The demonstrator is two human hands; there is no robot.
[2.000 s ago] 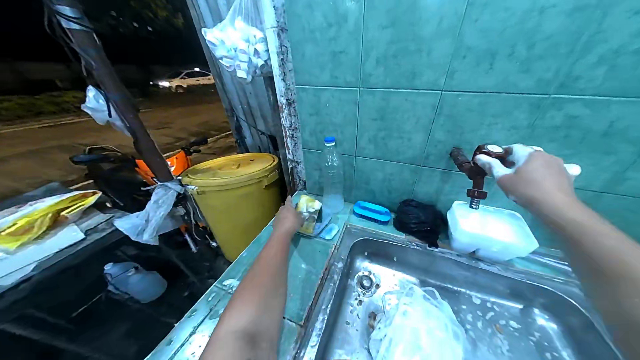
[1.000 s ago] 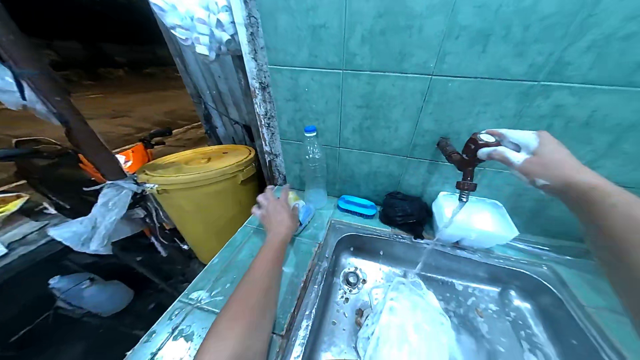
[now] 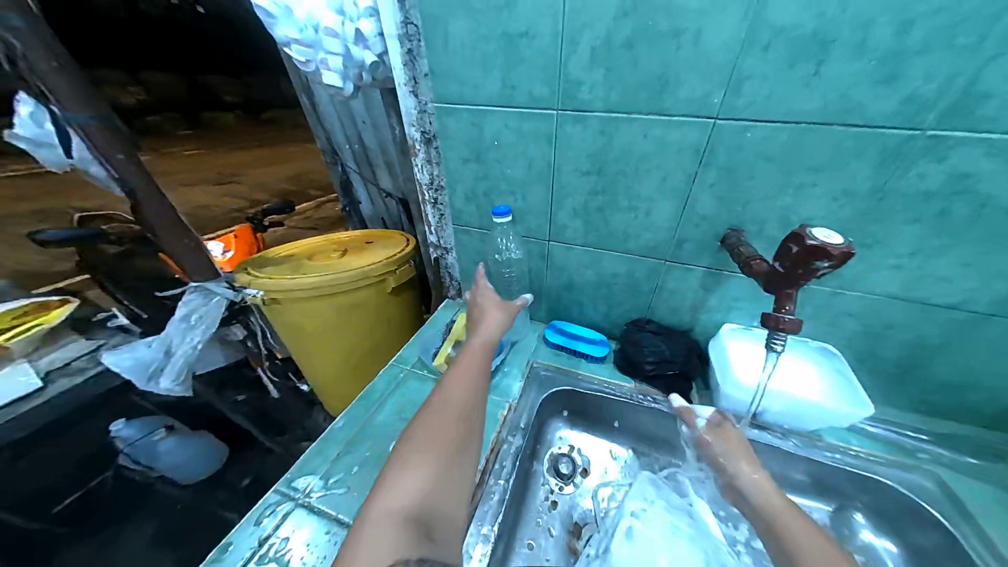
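Observation:
My left hand [image 3: 490, 309] reaches to the clear plastic bottle with a blue cap [image 3: 506, 256], fingers spread at its lower side; whether it grips the bottle is hard to tell. Beside the wrist, a yellow sponge [image 3: 450, 342] lies in a small dish, partly hidden. My right hand [image 3: 713, 433], with suds on the fingers, is at the water stream under the brown faucet [image 3: 795, 268], holding nothing that I can see. Below it, a wet clear plastic bag [image 3: 661, 524] lies in the steel sink [image 3: 543, 386].
A blue brush [image 3: 577, 340], a black plastic bag [image 3: 660, 353] and a white plastic container [image 3: 787, 378] stand along the tiled wall behind the sink. Left of the counter are a lidded yellow bucket [image 3: 339, 315], a post with tied plastic bags and an orange motorcycle [image 3: 236, 246].
Water now runs from the faucet; two seconds ago none showed. My right hand has left the faucet handle and moved down to the stream. My left hand has moved from the sponge to the bottle.

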